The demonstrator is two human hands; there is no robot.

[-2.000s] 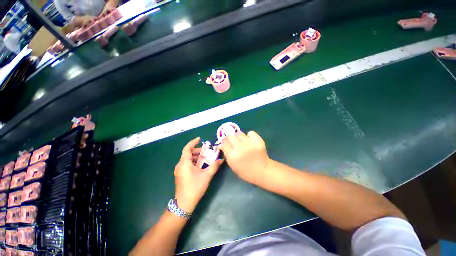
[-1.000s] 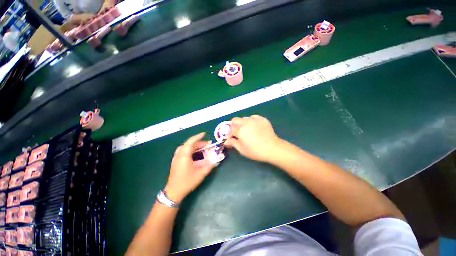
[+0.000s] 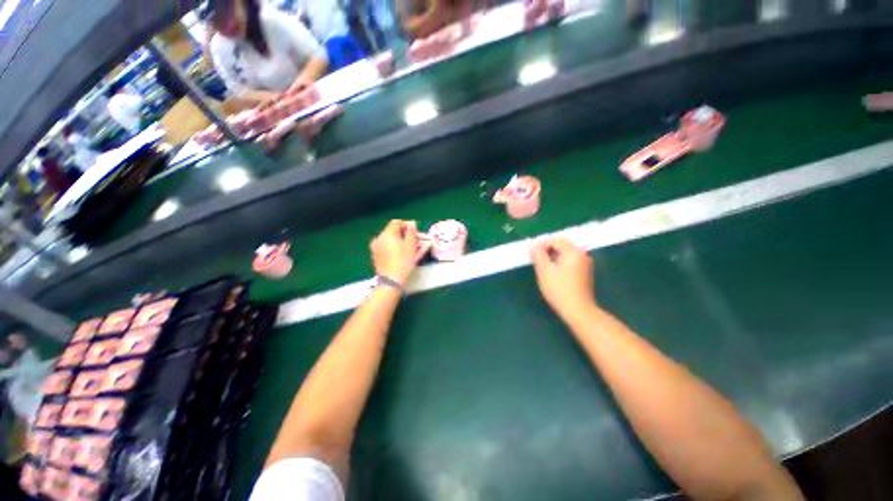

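My left hand is over the near side of the green belt, its fingers closed on the handle shell of a joined fan; the handle is mostly hidden by the fingers. The round pink-white fan head sits just right of the fingers, beside the white strip. My right hand is at the strip's near edge, apart from the fan, with its fingers curled; whether it holds something small is hard to tell. The image is slightly blurred.
On the belt stand a pink fan head, another at left and a joined head and handle. Black blister trays with pink shells are stacked at left. A person works across the line.
Both hands have moved forward from the bench to the strip and belt, and have separated. The left hand carried the fan along; the right hand let go of it. The view has shifted.
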